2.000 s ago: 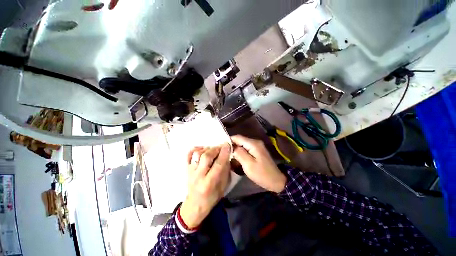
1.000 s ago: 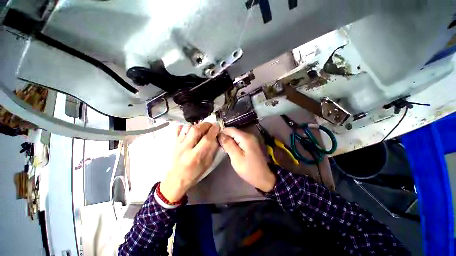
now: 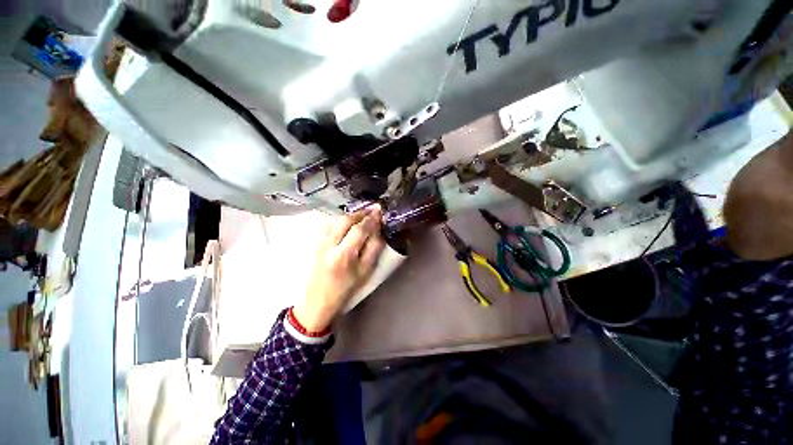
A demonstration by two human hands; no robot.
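Note:
A cream tote bag [image 3: 261, 269] lies under the needle area [image 3: 383, 195] of the white-grey sewing machine [image 3: 539, 78]. My left hand [image 3: 343, 265] holds the bag's edge at the presser foot, fingertips close together. Small parts at the needle are hidden by the fingers and machine head. My right hand [image 3: 767, 204] is off the bag, raised at the right rim, blurred and partly cut off; its fingers cannot be made out. Pliers with yellow handles [image 3: 474, 269] and scissors with green-teal loops [image 3: 532, 258] lie on the board right of the needle.
The pinkish-grey board [image 3: 435, 322] spans the front. A dark round bin [image 3: 613, 291] stands below the table edge at right. Cream bags with looped handles [image 3: 165, 395] are at lower left. Brown pieces [image 3: 39, 187] are piled at far left. A brownish bracket [image 3: 526, 187] sits on the machine bed.
My right hand has left the bag and moved up to the right rim. My left hand stays on the bag near the needle. The view has shifted, showing more of the machine's lettering.

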